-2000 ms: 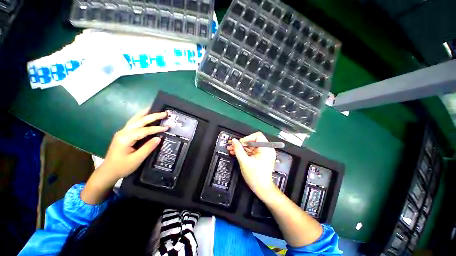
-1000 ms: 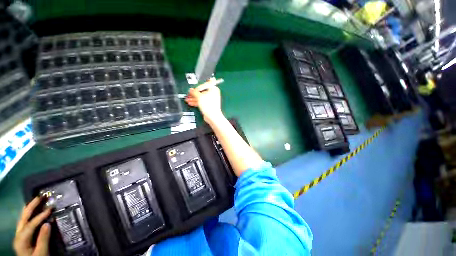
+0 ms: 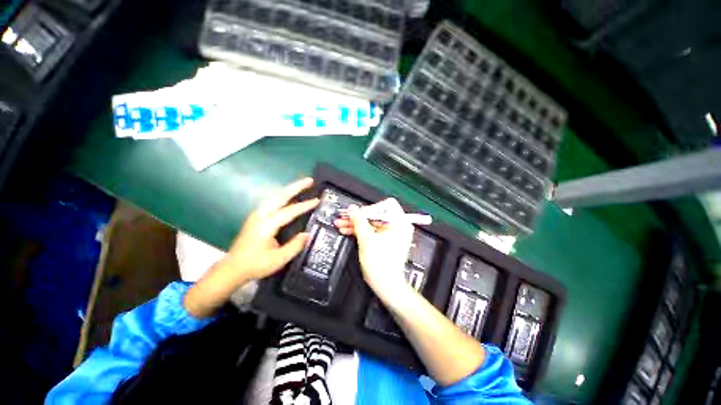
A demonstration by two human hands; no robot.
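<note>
A black foam tray [image 3: 360, 329] holds several open-backed phones side by side. My left hand [image 3: 267, 234] rests with spread fingers at the upper left edge of the leftmost phone [image 3: 320, 257]. My right hand [image 3: 383, 244] is over the upper right of that phone and holds a thin pale tool [image 3: 411, 217] like a pen. Its working tip is hidden by my fingers. The hand and forearm cover part of the second phone. I cannot tell whether a small part is at the tip.
A clear component tray [image 3: 474, 130] stands behind the foam tray, with another [image 3: 304, 39] at the back left. White sheets with blue shapes [image 3: 237, 115] lie left. A grey post [image 3: 640, 180] is right, near more stacked trays [image 3: 660, 332]. A carton [image 3: 118, 269] is left of the bench.
The view has swung back left. My right hand has come from beside the post to the leftmost phone, still holding the pale tool. My left hand stays by that phone.
</note>
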